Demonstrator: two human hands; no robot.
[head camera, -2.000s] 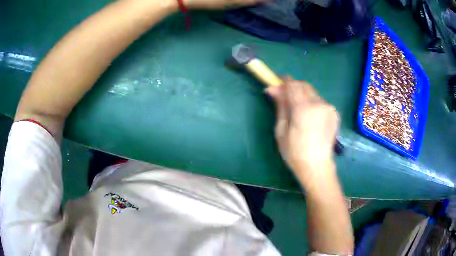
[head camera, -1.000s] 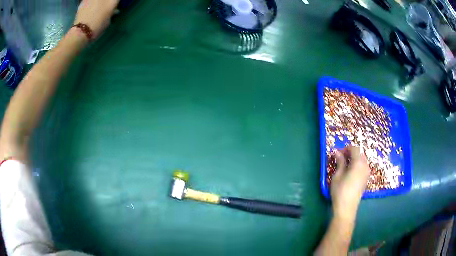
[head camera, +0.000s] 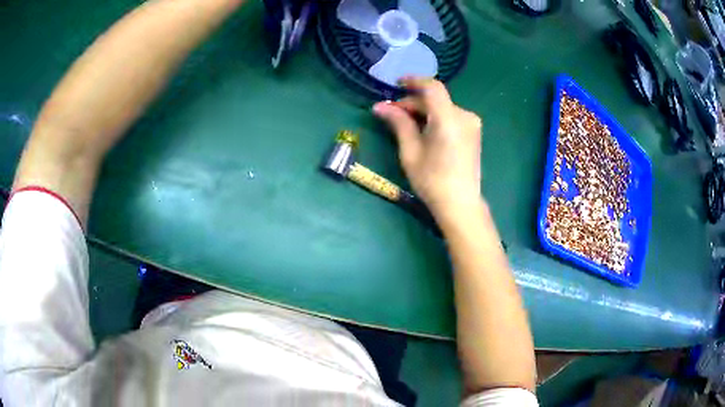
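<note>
A round black fan (head camera: 397, 30) with pale translucent blades and a white hub lies on the green bench at the top middle. My right hand (head camera: 437, 131) is at its near rim, thumb and fingertips close together; whether they pinch a small piece is too blurred to tell. The hammer (head camera: 374, 181) lies on the bench below, its yellow face up-left and its black grip partly behind my right wrist. The blue tray (head camera: 554, 167) of small copper-coloured pieces is at the right. My left hand is cut off by the top edge; only the forearm shows.
A dark, chunky part (head camera: 290, 24) stands beside the fan, at its left. Black fan parts and bundles (head camera: 676, 103) lie along the upper right. The bench's curved front edge (head camera: 262, 298) runs before my body. Cardboard (head camera: 632, 391) is at the lower right.
My right hand has moved from the tray up and left to the fan. The fan now sits nearer. The left forearm reaches further right, its hand now out of view. The hammer appears higher in view.
</note>
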